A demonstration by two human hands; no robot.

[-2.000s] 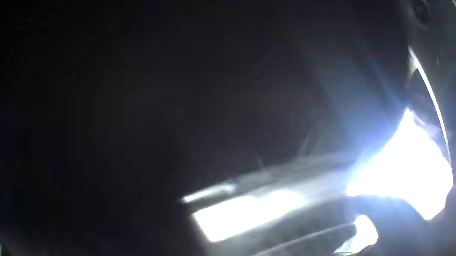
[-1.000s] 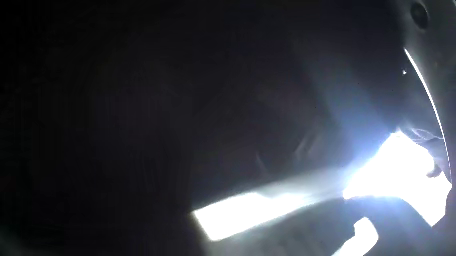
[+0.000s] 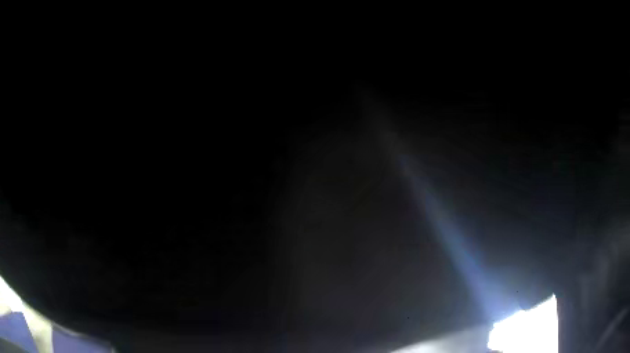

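Note:
Dark, nearly black material [image 3: 276,179] fills almost the whole head view, very close to the camera. It may be dark cloth, but its kind cannot be told. Neither of my hands can be made out. No held object can be made out.
A glaring white bright patch [image 3: 528,331] shows at the lower right, with a bluish streak of light running up and left from it. At the lower left corner a blue-purple surface [image 3: 72,341] shows beside a pale strip [image 3: 40,329].
The dark area covers more of the view. The bright patch at the right is smaller and lower, and the wide white band at the bottom is mostly gone. Blue-purple and pale areas have appeared at lower left.

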